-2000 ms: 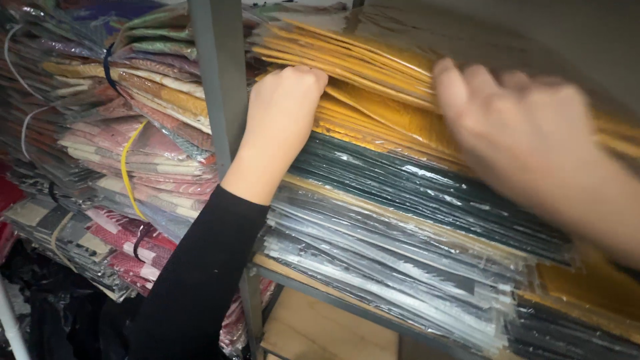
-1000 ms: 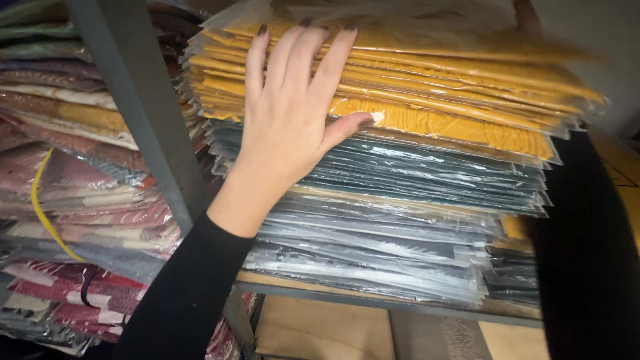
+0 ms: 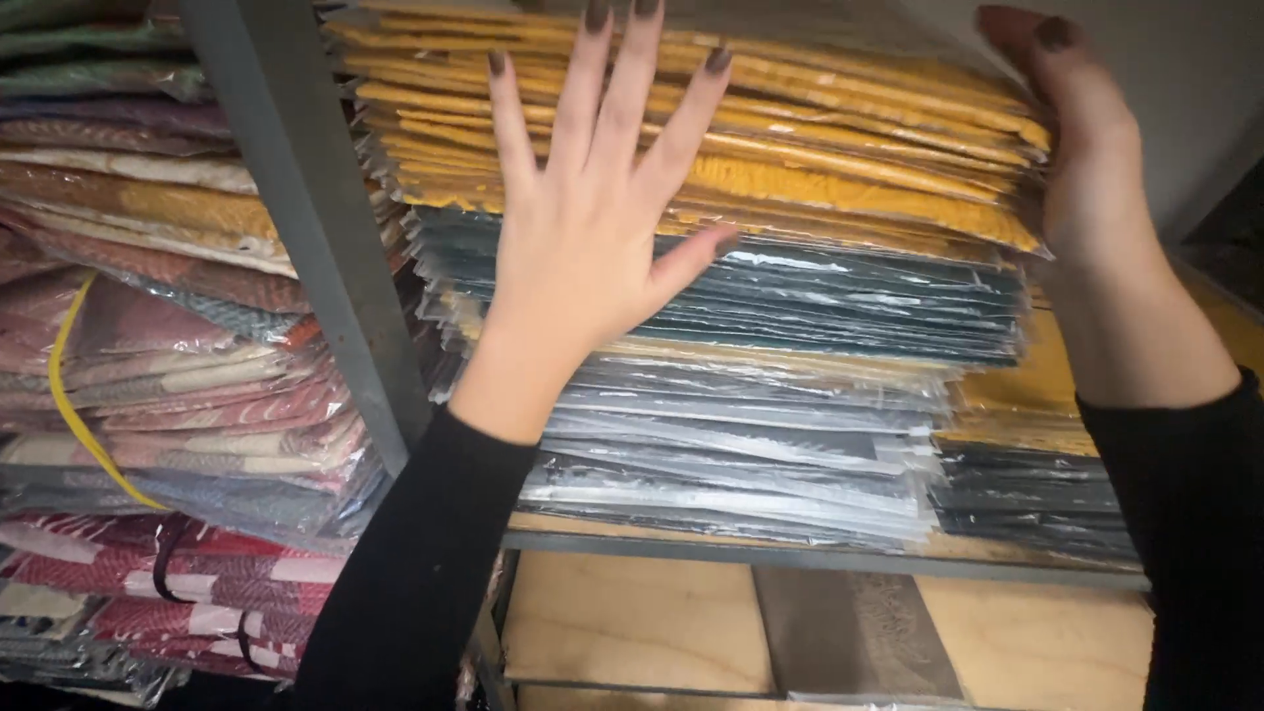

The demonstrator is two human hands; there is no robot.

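Note:
My left hand [image 3: 583, 217] lies with its fingers spread against the front of a stack of yellow fabric packets in clear plastic [image 3: 839, 128]. At the right end of that stack is my right hand [image 3: 1096, 158], upright, its palm side against or close to the packet ends; contact is not certain. Beneath the yellow packets lie dark green packets in clear plastic [image 3: 849, 296], and lower down grey packets with shiny wrapping [image 3: 731, 454]. The stack stands on a shelf with a grey metal edge [image 3: 790, 558]. Neither hand is closed around a packet.
A grey metal shelf post [image 3: 306, 217] rises left of the stack. Beyond it are bagged patterned textiles [image 3: 178, 395] with a yellow band [image 3: 74, 395]. More yellow and dark packets [image 3: 1027, 494] lie at the right. Below are wooden boards [image 3: 632, 622] and a flat brown packet [image 3: 859, 632].
My left hand was a fist at the yellow packets' left end two seconds ago; its fingers are now spread on their front. My right hand has moved from above the packets to their right end.

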